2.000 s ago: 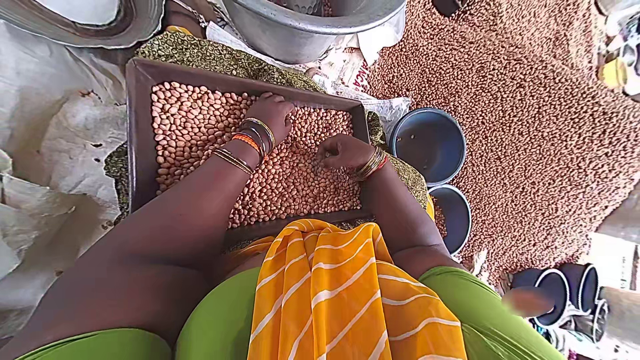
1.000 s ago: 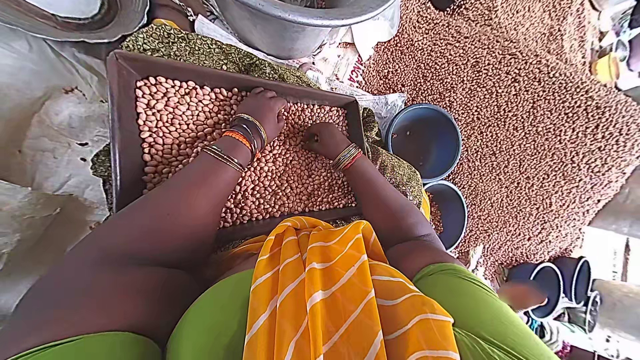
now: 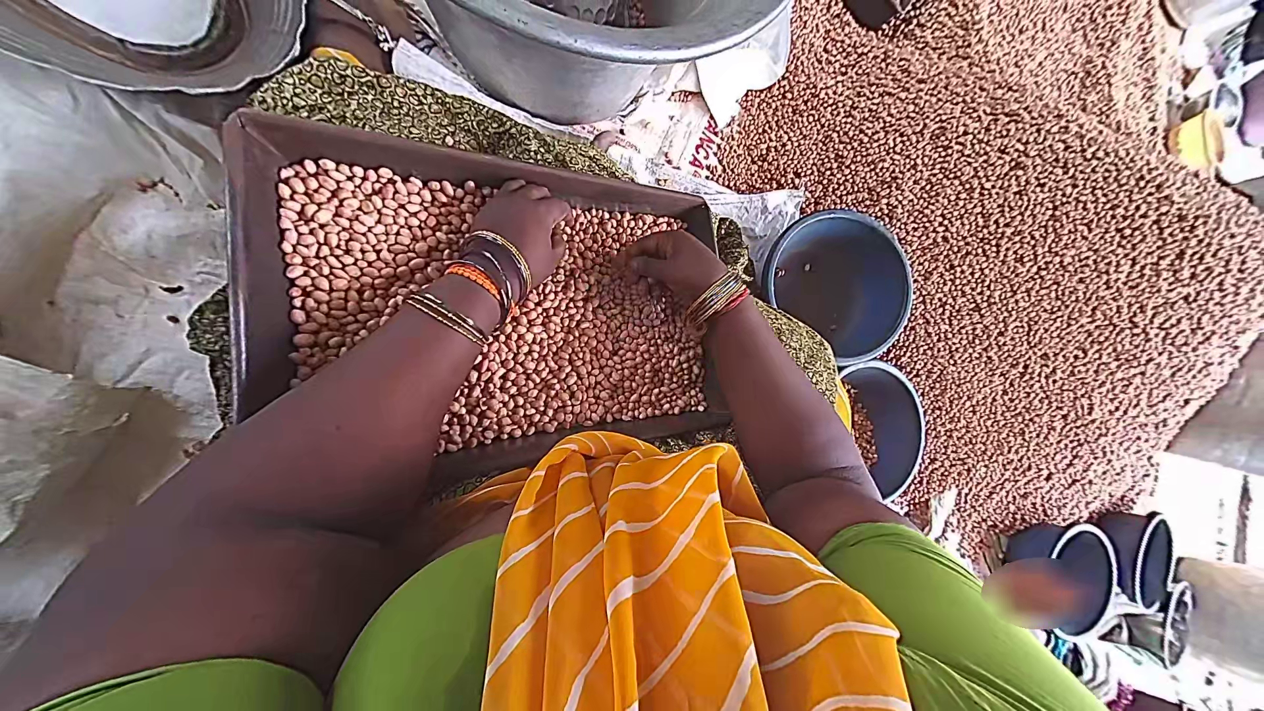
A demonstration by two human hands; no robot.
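A dark rectangular tray [image 3: 259, 286] holds a layer of reddish-brown peanuts [image 3: 553, 346] and lies over my lap on a patterned cloth [image 3: 425, 109]. My left hand [image 3: 520, 229], with several bangles at the wrist, rests on the peanuts near the tray's far wall, fingers curled; what lies under them is hidden. To its right, my right hand [image 3: 674, 265] touches the peanuts by the tray's right side, its thumb and fingers bent close together. Whether anything is pinched there cannot be seen.
Right of the tray stand two blue-grey tubs [image 3: 839, 286], the nearer one with some small pieces inside. A large heap of peanuts [image 3: 1047, 267] spreads beyond them. A big metal pot [image 3: 563, 79] stands past the far wall, and a metal basin [image 3: 272, 49] is at upper left.
My right hand has drawn back a little from my left hand since a second ago, towards the tray's right side. My left hand stays near the far wall.
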